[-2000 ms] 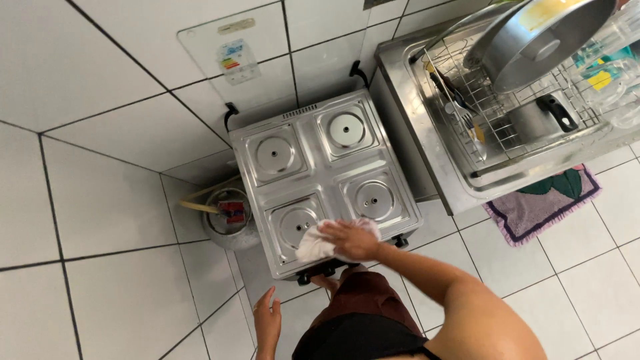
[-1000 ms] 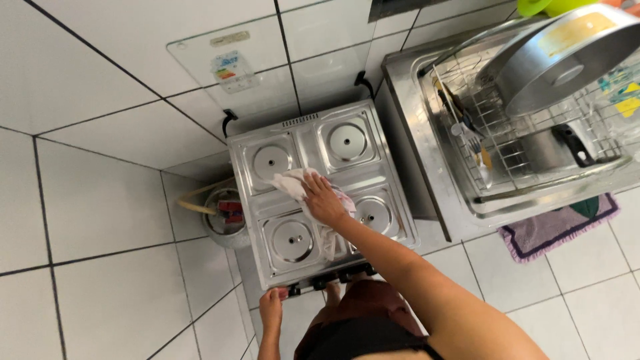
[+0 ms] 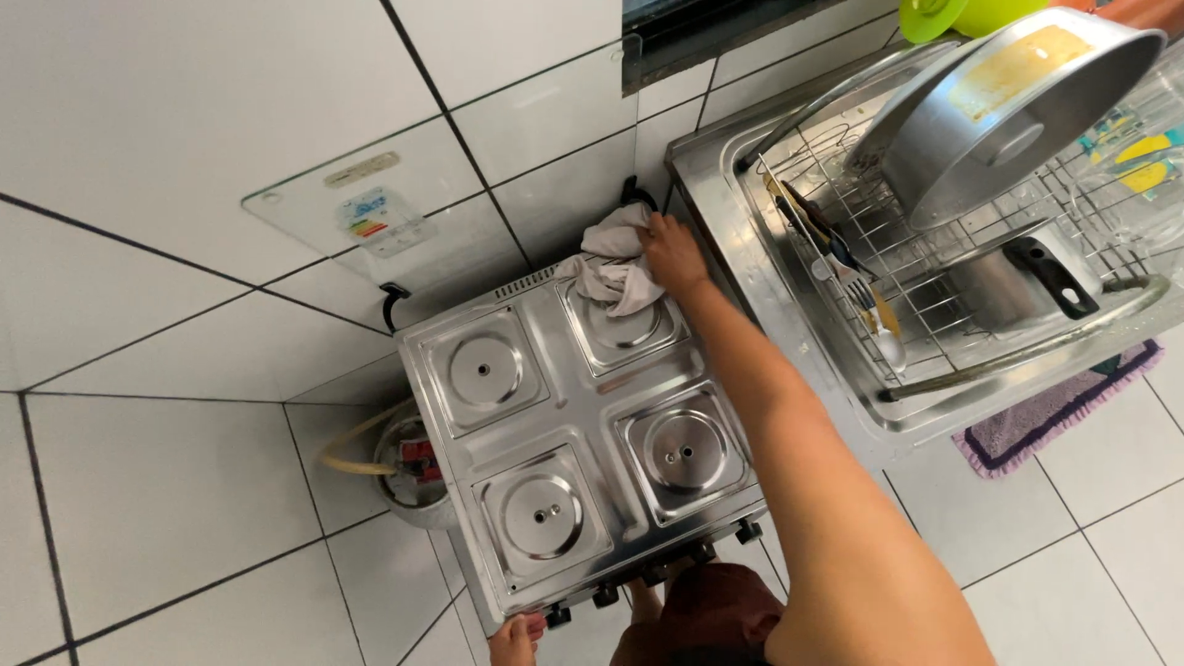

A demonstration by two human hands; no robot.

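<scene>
A four-burner gas stove (image 3: 578,407) with a stainless steel top stands below me, its burner caps and grates off. At its back right corner, my right hand (image 3: 673,254) holds a bunched whitish cloth (image 3: 620,268) against the top, partly over the rear right burner well. My left hand (image 3: 518,638) touches the front left corner of the stove, its fingers curled at the edge beside a black control knob (image 3: 558,615). Raised behind the stove is its clear glass lid (image 3: 518,129), on black hinges.
To the right, a steel sink counter (image 3: 832,407) carries a wire dish rack (image 3: 934,356) with a ring cake pan (image 3: 1017,120), a pot (image 3: 1008,287) and cutlery. A gas cylinder (image 3: 412,472) with a hose stands left of the stove. A purple-edged mat (image 3: 1054,416) lies on the tiled floor.
My right hand has moved with the cloth from the front of the stove top, across its middle, to the back right corner. My left hand has come to the front left corner.
</scene>
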